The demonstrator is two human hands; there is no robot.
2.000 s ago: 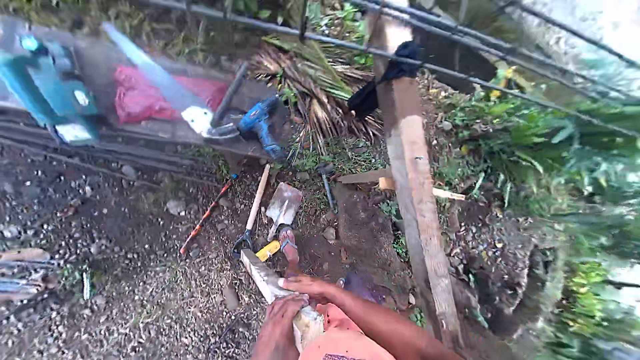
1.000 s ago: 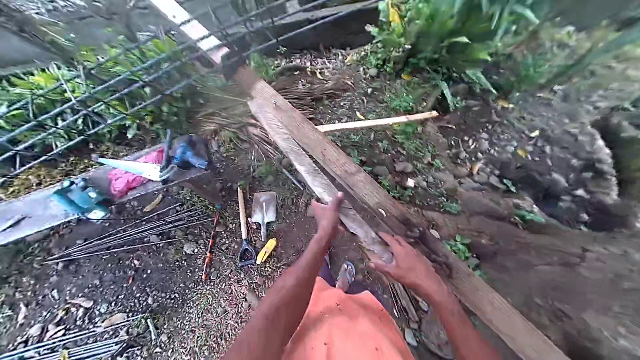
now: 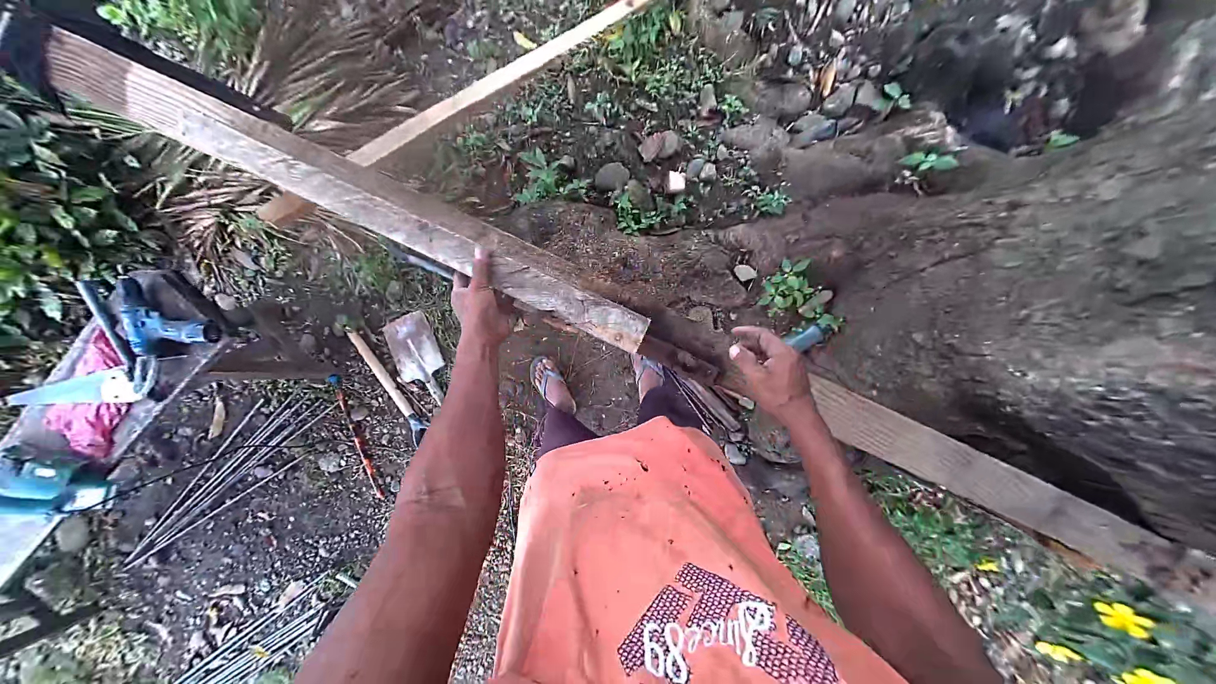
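A short, weathered wooden board (image 3: 408, 233) lies against a longer timber beam (image 3: 931, 451) that runs diagonally from upper left to lower right. My left hand (image 3: 482, 306) is on the near edge of the short board, thumb or finger up on its face, supporting it from below. Just past the board's cut end, my right hand (image 3: 774, 372) is raised with its fingers partly curled, close over the beam and apart from the board. Whether its fingertips touch the beam cannot be told. Behind the board, a thinner light wooden strip (image 3: 494, 85) slants to the upper right.
At left, a bench (image 3: 180, 389) holds a blue power drill (image 3: 161, 328), a handsaw (image 3: 76, 388), red cloth (image 3: 90, 408) and a teal tool (image 3: 43, 484). A shovel (image 3: 415, 350), metal rods (image 3: 223, 480) and an orange-black bar (image 3: 356, 442) lie on the ground. A large boulder (image 3: 1026, 275) stands right.
A second ago both hands were on the short board; now my right hand is off it. The board lies farther left relative to my body. The view has moved closer over the beam.
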